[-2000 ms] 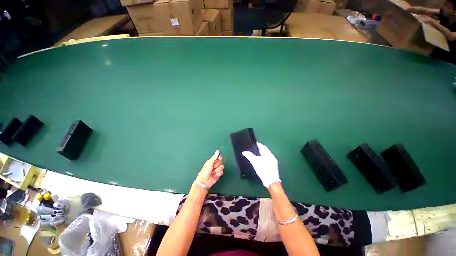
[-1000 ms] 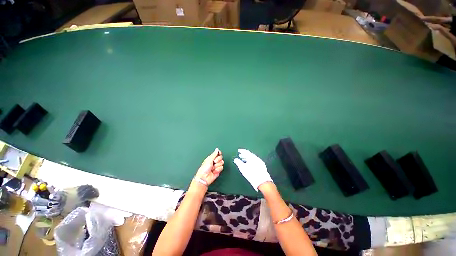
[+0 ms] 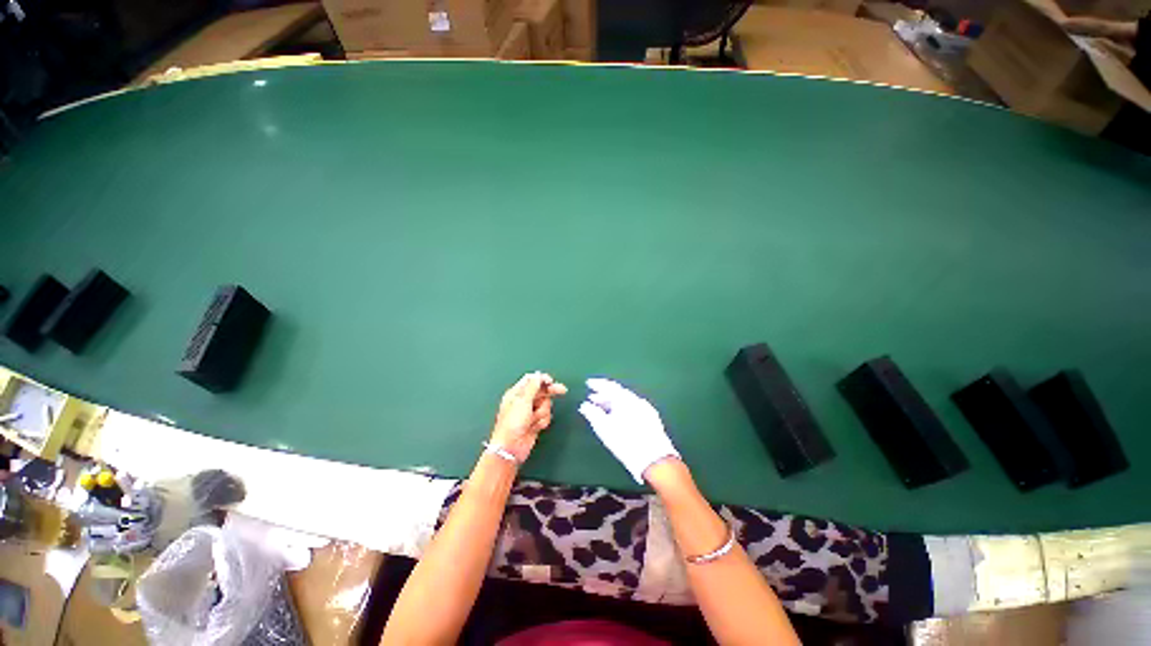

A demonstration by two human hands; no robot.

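Several black oblong units stand on the green belt (image 3: 480,202). The nearest one (image 3: 780,411) lies to the right of my hands, with more beyond it on the right. Another unit (image 3: 225,338) stands at the left with a dotted side showing. My left hand (image 3: 526,411), bare, is over the belt with its fingers curled and thumb and fingertips close together; whether it holds a tiny part cannot be made out. My right hand (image 3: 624,427), in a thin white glove, is beside it with bent fingers, touching no unit. Its fingertips are too small to read clearly.
A leopard-print cloth (image 3: 568,543) lies along the near belt edge. At lower left are a clear plastic bag (image 3: 208,587) and a yellow-edged tray (image 3: 35,414). Cartons (image 3: 417,28) stand behind the belt. A person's arm shows at the top right by an open carton (image 3: 1029,63).
My right hand has let go of a unit and moved left, near my left hand. That unit now stands to the right. The units have shifted rightward on the belt.
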